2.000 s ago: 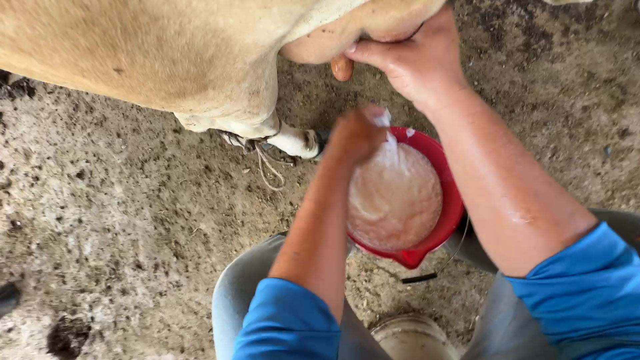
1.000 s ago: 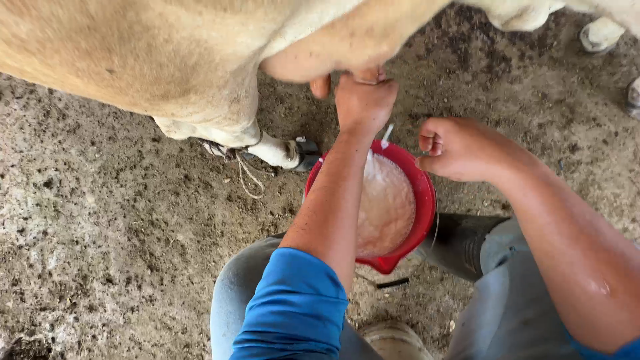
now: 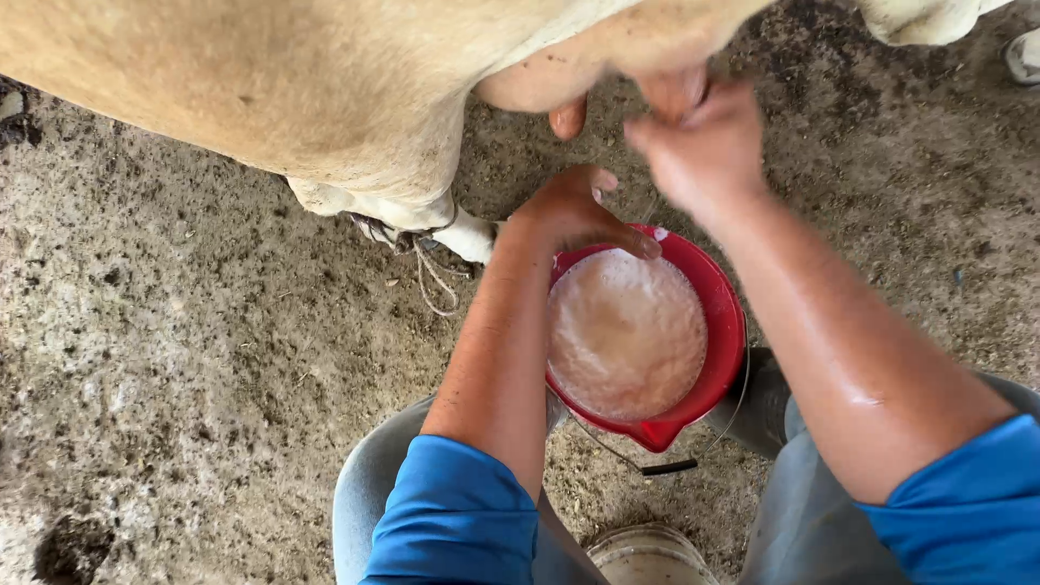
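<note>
My right hand, blurred, is at a teat of the cow's udder, its fingers around or against it; the blur hides the exact hold. Another teat hangs free to the left. My left hand is over the upper left rim of a red plastic bucket, with fingers apart and nothing in them. Foamy, pinkish-looking milk fills much of the bucket, which stands between my knees with its spout toward me.
The cow's leg is tied with a rope left of the bucket. The bucket's wire handle has a black grip and hangs on my side. A whitish round container is beneath me on the dirt floor.
My left hand has come down from the udder to the bucket's rim and opened. My right hand has moved up from beside the bucket to a teat.
</note>
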